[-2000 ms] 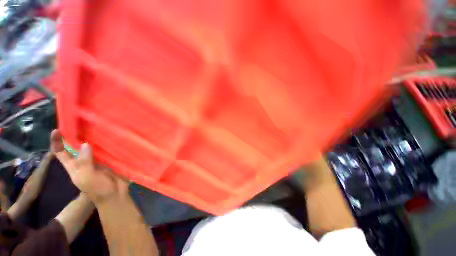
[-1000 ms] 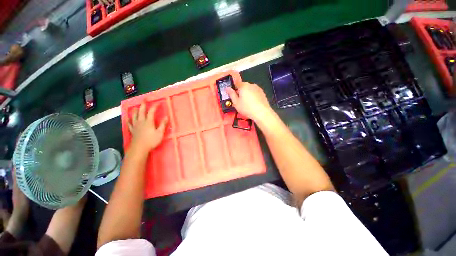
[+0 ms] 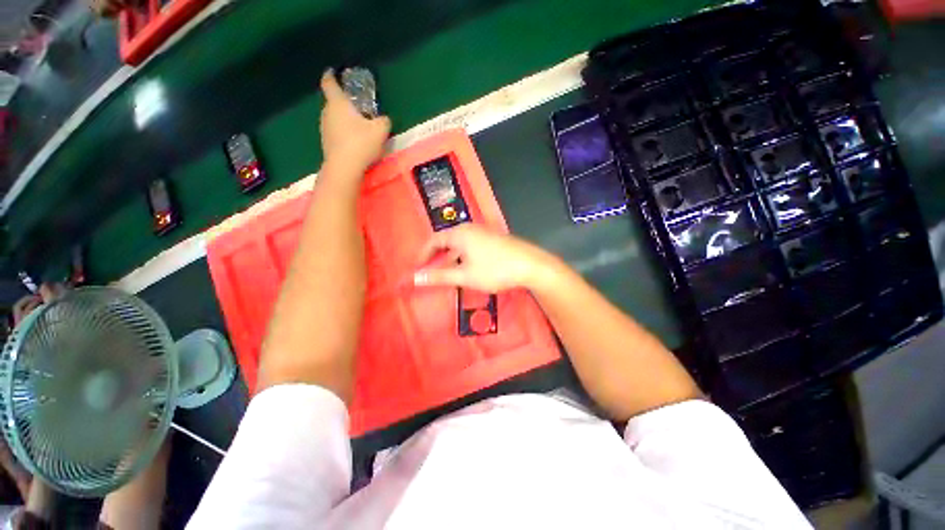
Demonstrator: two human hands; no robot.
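My left hand point(image 3: 354, 129) is reached out over the green belt, with its fingers around a handset unit point(image 3: 360, 89). My right hand point(image 3: 471, 259) is over the right part of the red tray point(image 3: 537, 336), fingers bent; whether it holds anything cannot be told. A handset unit point(image 3: 441, 194) with an orange spot lies in the tray's upper right pocket. A black front housing point(image 3: 478, 314) lies below my right hand, partly hidden by it.
Handsets lie on the green conveyor belt point(image 3: 456, 52) at the left. A smartphone point(image 3: 588, 163) lies between the red tray and the stacked black blister trays point(image 3: 725, 280). A desk fan point(image 3: 93, 391) stands at the left, with another person's arm point(image 3: 137, 502) behind it. Another red tray point(image 3: 166, 28) is at the top left.
My left hand has moved from the tray to a handset on the belt. My right hand has let go of the handset in the upper right pocket and moved down. The front housing now lies lower in the tray.
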